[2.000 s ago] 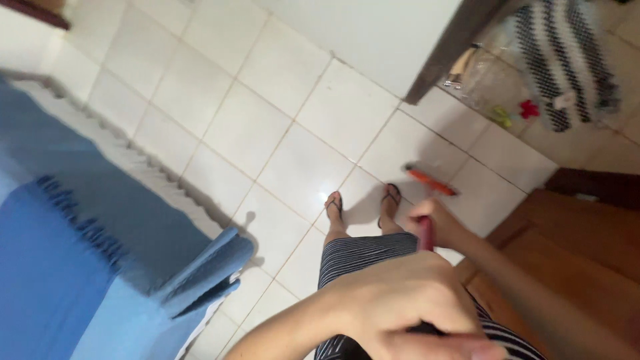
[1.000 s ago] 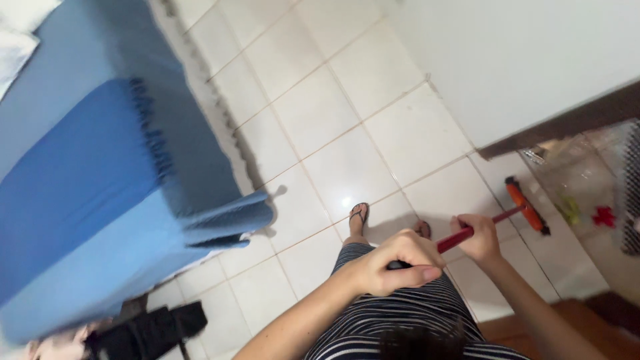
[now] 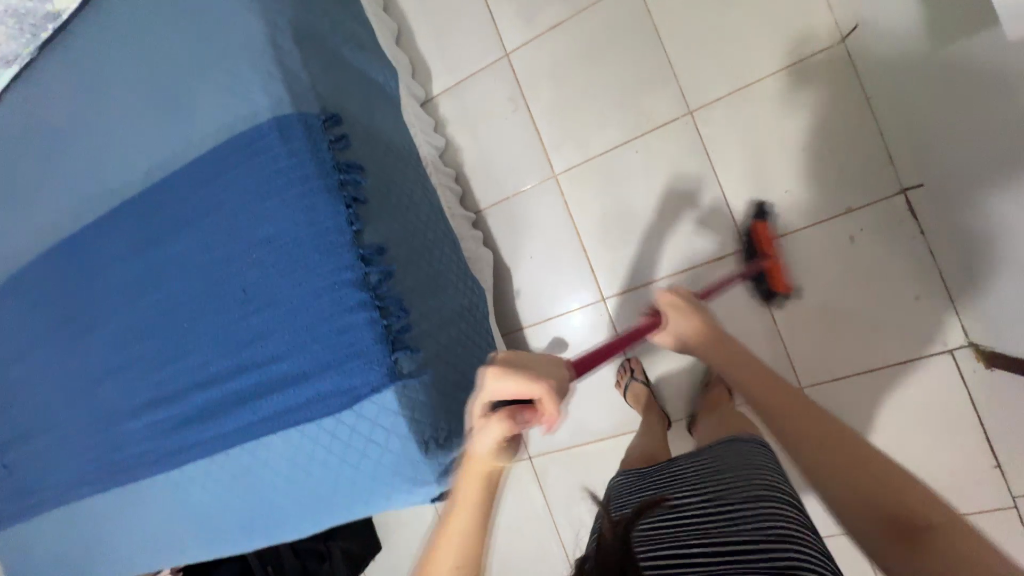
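Observation:
A broom with a dark red handle (image 3: pixel 614 350) and an orange head with dark bristles (image 3: pixel 770 254) slants across the view over the tiled floor. Near the handle's black upper end my left hand (image 3: pixel 518 396) is closed around it. Farther down the handle, closer to the broom head, my right hand (image 3: pixel 680 320) grips it too. The broom head is blurred, and whether its bristles touch the floor I cannot tell.
At left stands a bed with a light blue quilted cover, a fringed darker blue blanket (image 3: pixel 216 312) and a white ruffle (image 3: pixel 448 168). Black cloth (image 3: pixel 320 552) lies below its foot. My sandalled feet (image 3: pixel 640 392) stand on white tiles (image 3: pixel 608 80).
The broom head has moved from beside the dark lower edge of the white furniture toward the bed, onto open tiles. Both hands stay on the handle. The view has shifted a lot.

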